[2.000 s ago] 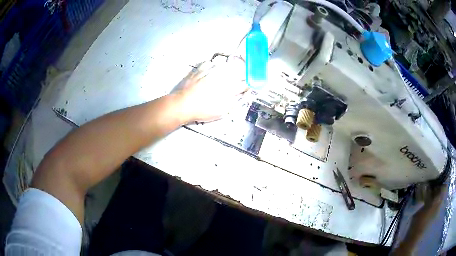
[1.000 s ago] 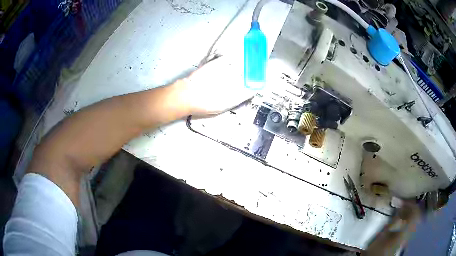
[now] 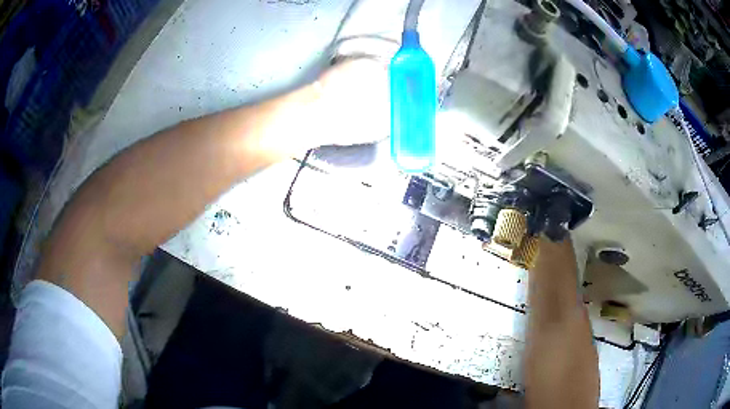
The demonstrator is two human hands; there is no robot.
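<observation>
My left hand [image 3: 352, 100] lies left of the needle area, washed out by glare and partly behind the blue lamp head [image 3: 412, 112]; its fingers and any cloth under it cannot be made out. My right forearm [image 3: 560, 319] reaches up from the bottom edge to the sewing machine [image 3: 616, 184]. My right hand is hidden behind the dark parts and the ribbed brass knobs [image 3: 512, 236]. The shiny dark slide plate [image 3: 415, 241] shows in the bed, left of the knobs.
The white table [image 3: 352, 295] has a chipped front edge. A round blue lamp base [image 3: 649, 86] sits on the machine arm. Blue mesh baskets [image 3: 56, 80] stand at the far left. A grey side board [image 3: 688, 367] is at the lower right.
My right arm has moved left and up from the lower right corner to the needle area, over where the snips lay. My left hand has shifted slightly up in the picture. The view has shifted.
</observation>
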